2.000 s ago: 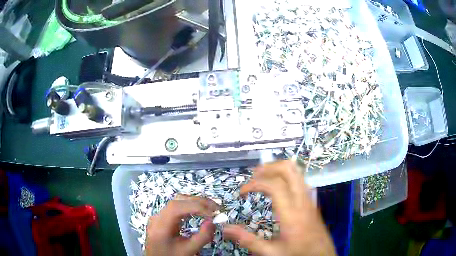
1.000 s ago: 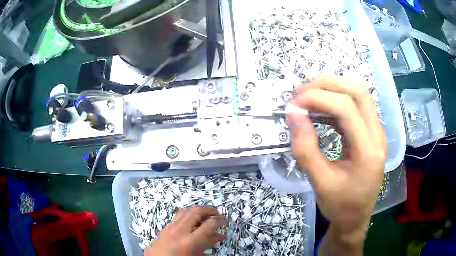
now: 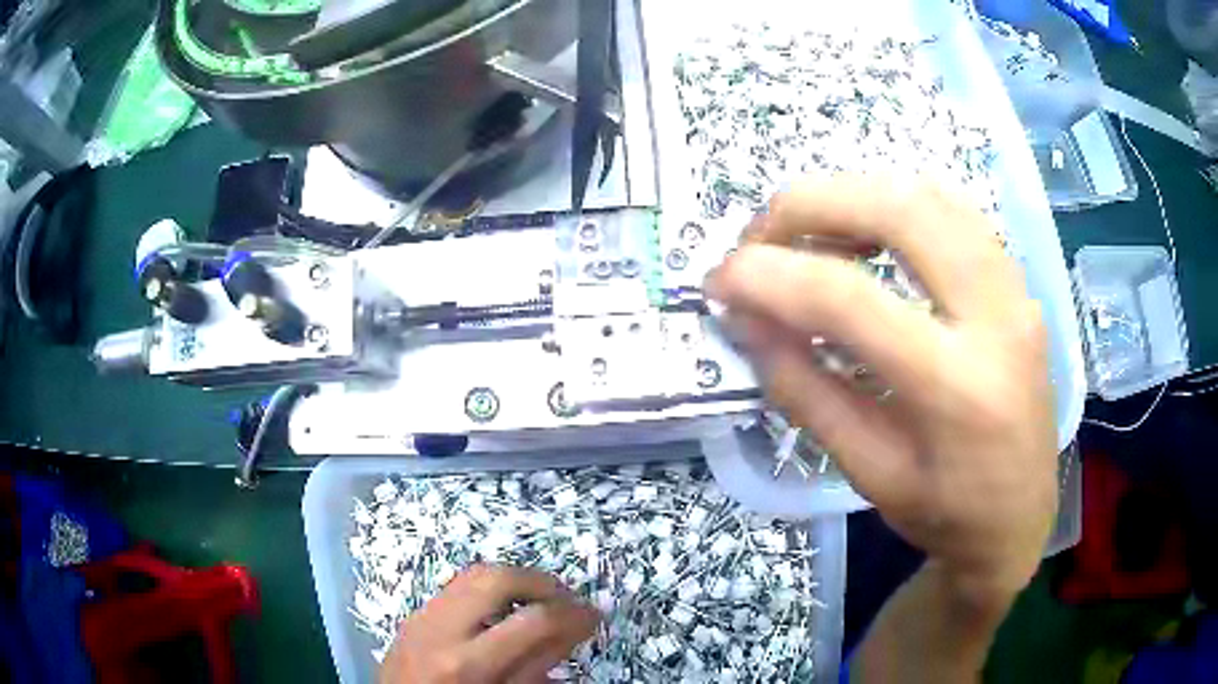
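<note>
My right hand (image 3: 895,361) is raised at the right end of the silver assembly fixture (image 3: 608,287). Its thumb and fingertips are pinched on a small white-headed part (image 3: 716,289), mostly hidden by the fingers, at the fixture's slot. My left hand (image 3: 488,628) rests low over the lower parts bin (image 3: 321,535), on the heap of white-headed stem parts (image 3: 668,575). Its fingers are curled and blurred; whether they hold a part cannot be told. The air cylinder (image 3: 254,327) is left of the fixture, its rod pointing right.
The upper parts bin (image 3: 1062,334), heaped with similar parts, is right of the machine, behind my right hand. The steel bowl feeder (image 3: 361,114) is top left. Small clear boxes (image 3: 1129,321) stand at the right edge. Red plastic items (image 3: 167,615) are lower left.
From over the lower bin, my right hand has risen to the fixture with a white-headed part, then moved slightly left against it. My left hand has stayed over the lower bin, dropping lower onto the heap.
</note>
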